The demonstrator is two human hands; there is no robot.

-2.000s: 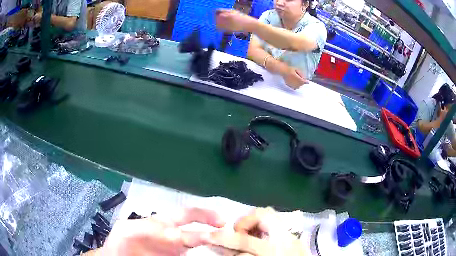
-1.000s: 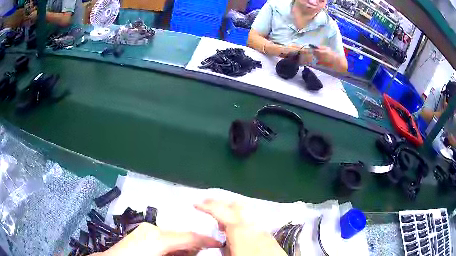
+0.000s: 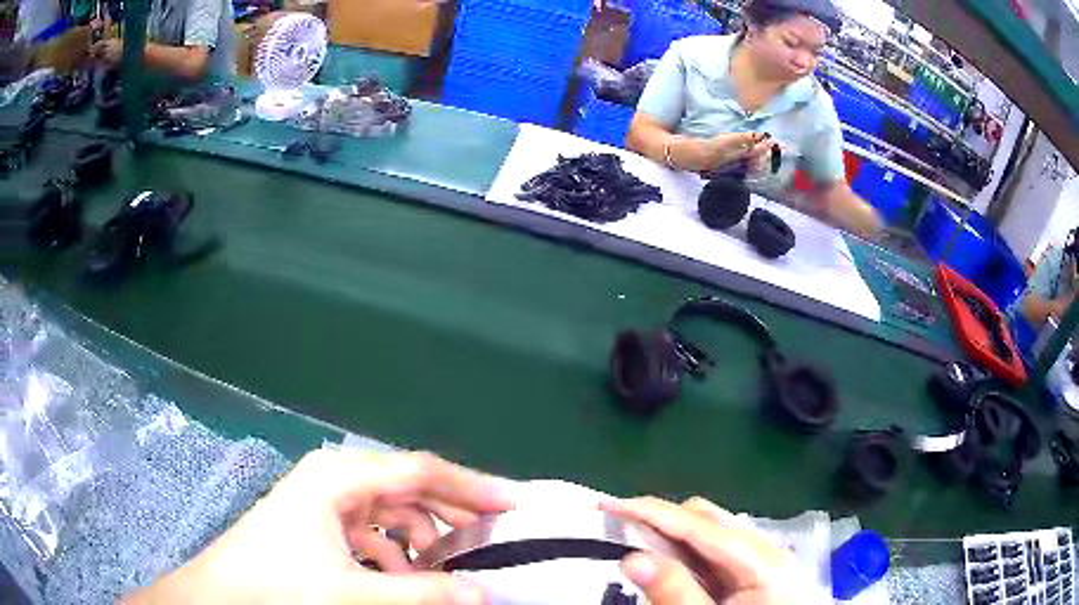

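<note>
My left hand (image 3: pixel 355 532) and my right hand (image 3: pixel 698 550) are at the bottom middle, cut off by the lower edge. Together they hold a curved headband piece (image 3: pixel 538 551), black with a thin shiny strip along its upper edge. My left fingers grip its left end and my right fingers its right end. It is above the white work sheet (image 3: pixel 556 494). A small black piece (image 3: pixel 618 593) shows below it. My hands hide most of the sheet.
A green belt (image 3: pixel 391 319) crosses in front, carrying headphone assemblies (image 3: pixel 724 360). A blue cap (image 3: pixel 860 564) and parts tray (image 3: pixel 1020 570) are at lower right. Bubble wrap (image 3: pixel 166 496) is at left. A person sits opposite by a black parts pile (image 3: pixel 589 187).
Both hands now hold a curved headband piece between them; one second ago they were close together over the sheet. The view has shifted. The person opposite has an arm stretched toward the right.
</note>
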